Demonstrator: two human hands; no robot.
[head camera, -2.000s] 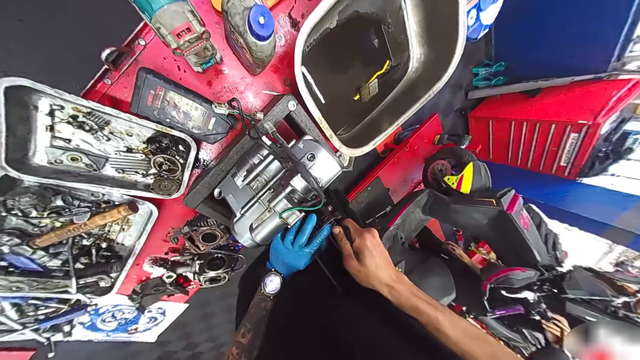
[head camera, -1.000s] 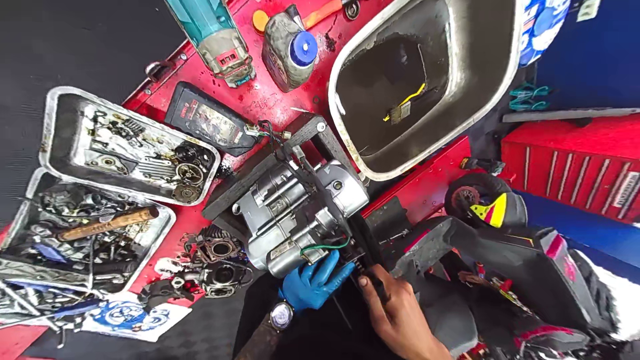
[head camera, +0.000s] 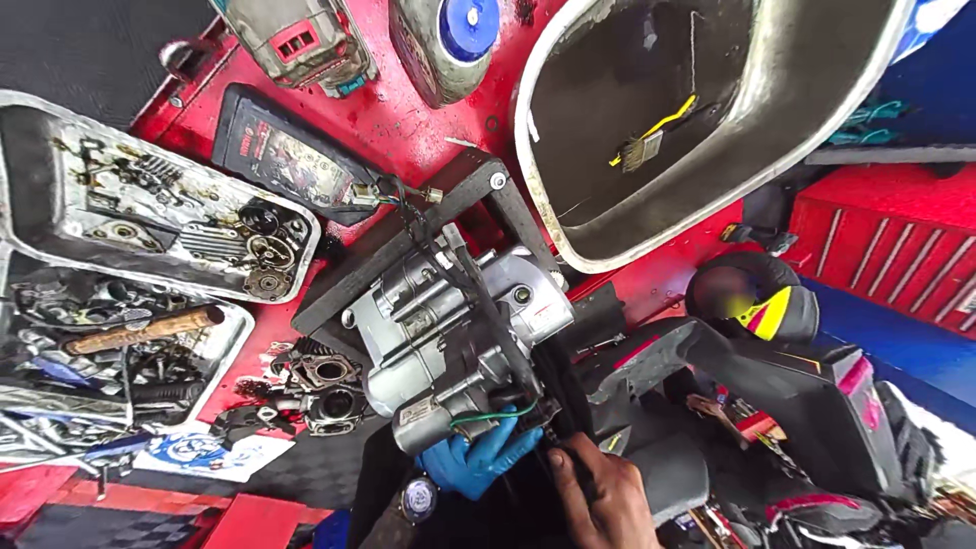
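Note:
A silver motorcycle engine (head camera: 450, 335) lies in a dark metal frame (head camera: 389, 267) on the red workbench. My left hand (head camera: 476, 457), in a blue glove, touches the engine's near end beside a green wire (head camera: 496, 415); its fingers are partly bent around dark parts. Bare, my right hand (head camera: 602, 492) is just to the right, its thumb and index finger closed on a dark object whose kind I cannot tell. A black wiring harness (head camera: 492, 313) runs across the engine to white connectors (head camera: 366, 194). Shadow hides what lies between my hands.
A large basin (head camera: 557, 244) with a yellow-handled brush (head camera: 648, 145) stands at the back right. Trays of parts (head camera: 305, 236) and tools (head camera: 236, 343) are at left, cylinder parts (head camera: 332, 374) beside the engine. A power tool (head camera: 305, 46) and bottle (head camera: 435, 53) lie behind; motorcycle bodywork (head camera: 793, 404) is at right.
The view has shifted closer over the bench. Both hands remain near the engine's near end, and the engine stays in its frame.

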